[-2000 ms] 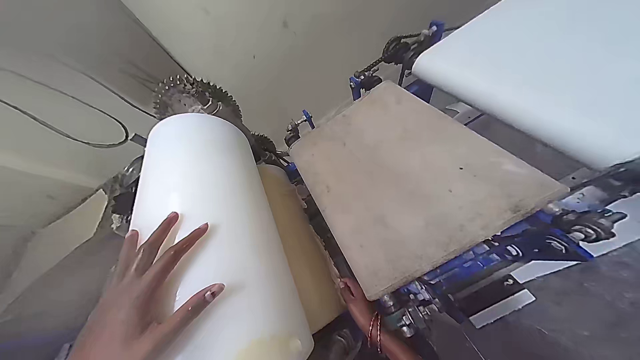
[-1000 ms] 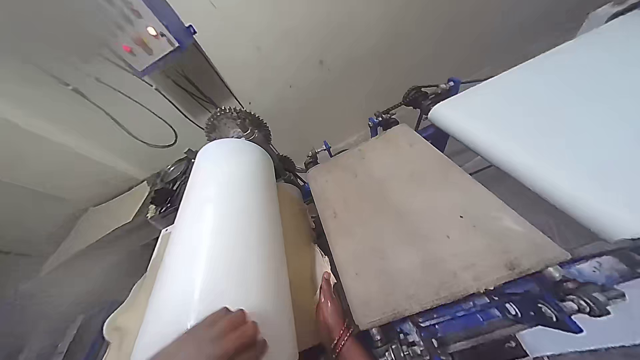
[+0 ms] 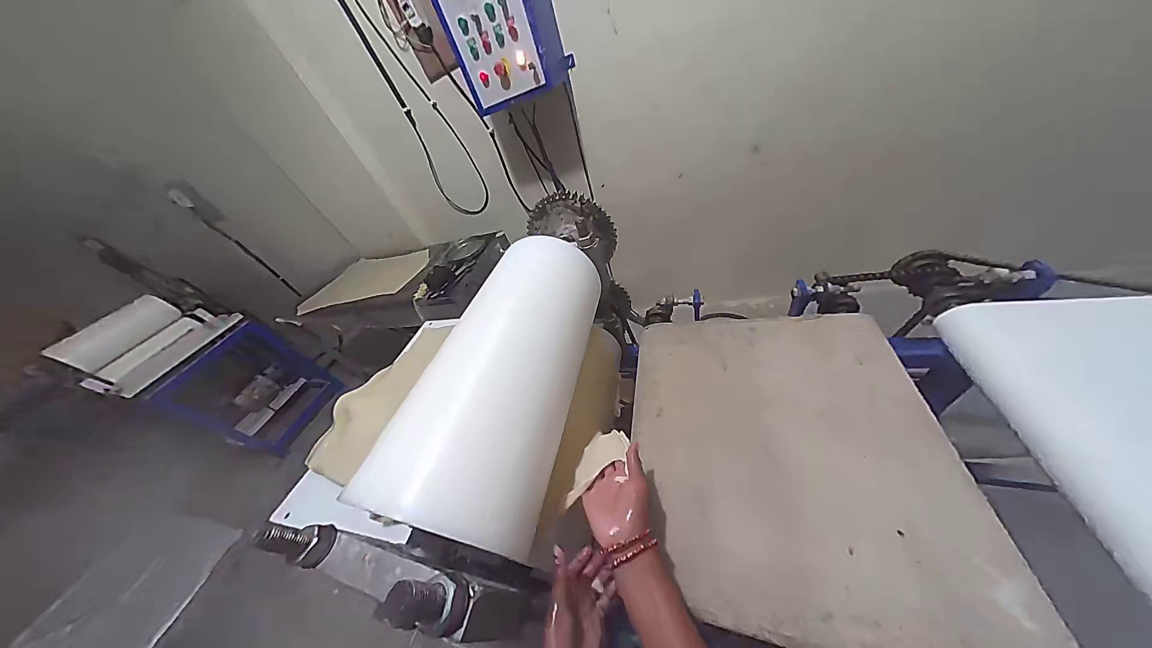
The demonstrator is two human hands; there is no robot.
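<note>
My right hand [image 3: 619, 499], with red bracelets at the wrist, has a flap of pale yellow dough-like sheet [image 3: 598, 457] at its fingers, between the rollers and the flat board. Below it, close to the wrist, my left hand [image 3: 580, 589] has its fingers apart and appears to hold nothing. A large white roller [image 3: 490, 396] lies to the left of both hands. Beside it is a yellowish roller or sheet-covered surface [image 3: 576, 423], partly hidden. More of the pale sheet [image 3: 373, 409] spreads out at the white roller's left side.
A beige flat board [image 3: 783, 450] lies right of the hands, and a white belt [image 3: 1071, 387] beyond it. A toothed sprocket [image 3: 571, 220] stands at the roller's far end, large bolts [image 3: 423, 601] at the near end. A control box [image 3: 499, 54] hangs above; a blue-framed machine [image 3: 243, 387] stands left.
My left hand has left the top of the white roller and is beside my right wrist. A flap of sheet now shows at my right hand. The view has swung left.
</note>
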